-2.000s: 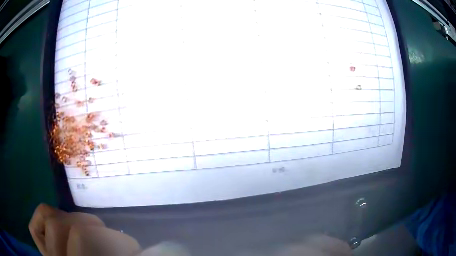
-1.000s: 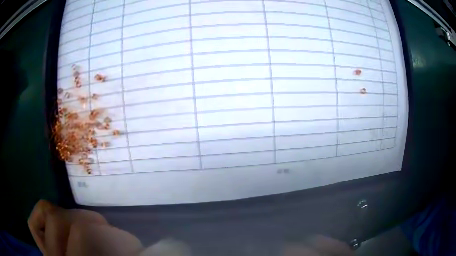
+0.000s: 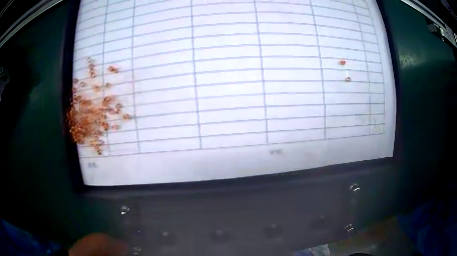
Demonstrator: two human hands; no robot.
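Observation:
A long dark grey housing (image 3: 245, 210) lies along the tray's near edge, with a row of several small round fittings and bright round points at its ends; its lower edge is cut off. My left hand (image 3: 97, 245) is at its lower left end, blurred and mostly below the picture. My right hand (image 3: 368, 244) is dim at the bottom right, beside a whitish patch that may be a covered fingertip. The grip of both hands is hidden. Tiny copper-coloured rings (image 3: 90, 120) are heaped at the left of the ruled white sheet (image 3: 228, 100). Two lie apart at the right.
The sheet lines a shallow tray with a black rim (image 3: 396, 100). A green work surface (image 3: 426, 125) shows on both sides. Silver metal rails (image 3: 35, 22) cross the upper corners. Blue sleeves (image 3: 426, 230) show at the lower corners.
The tray and rings sit higher in the picture. The housing shows more fully, its fittings and left end points now visible. My left hand has moved lower and right, mostly out of view.

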